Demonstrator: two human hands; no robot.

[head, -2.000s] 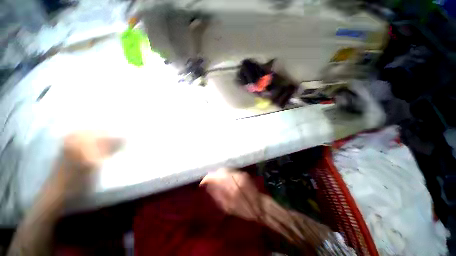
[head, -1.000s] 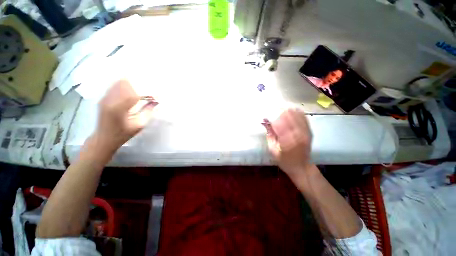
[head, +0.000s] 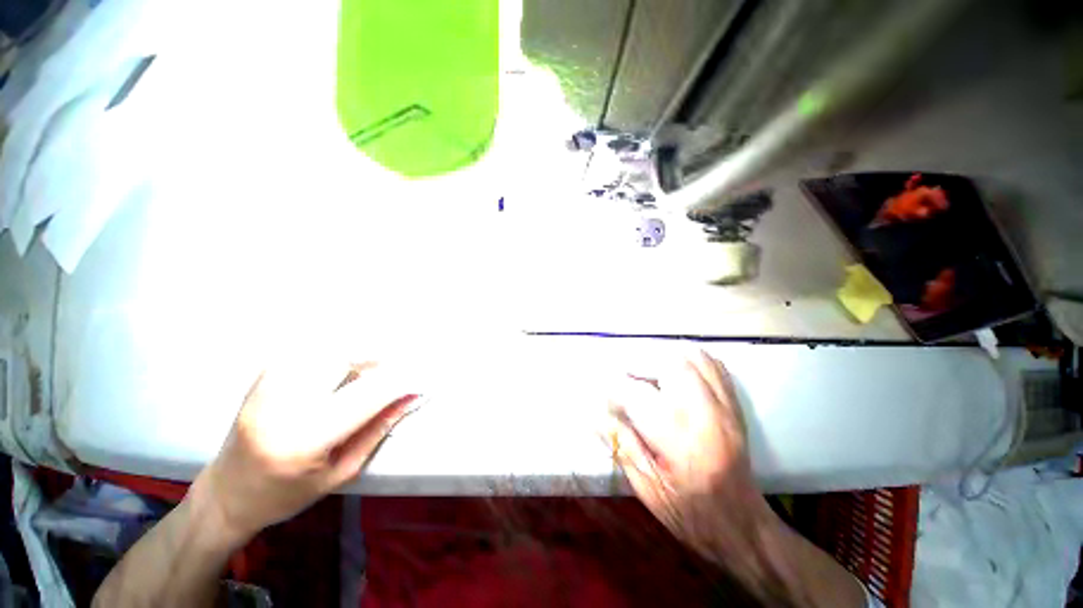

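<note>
My left hand point(head: 297, 439) is low on the left, at the front of the white table point(head: 831, 398), with thumb and fingers close together. My right hand point(head: 689, 445) is at the front right of centre, its thumb and fingertips turned inward towards the left hand. Glare whitens the area between them, so I cannot tell if a white piece is pinched in either hand. The sewing machine's needle area point(head: 624, 166) is above, right of centre. A small purple-blue spot point(head: 650, 232) lies just below it.
A bright green holder point(head: 418, 89) stands left of the needle area. A lit smartphone point(head: 938, 255) leans at the right beside a yellow block point(head: 863, 293). White cut pieces point(head: 71, 178) lie at the far left. A red basket point(head: 885, 534) and red cloth point(head: 475, 552) are below the table.
The view has moved closer to the table and machine. Both hands, blurred and raised around the table a second ago, are now lower in view near the front edge, and steadier.
</note>
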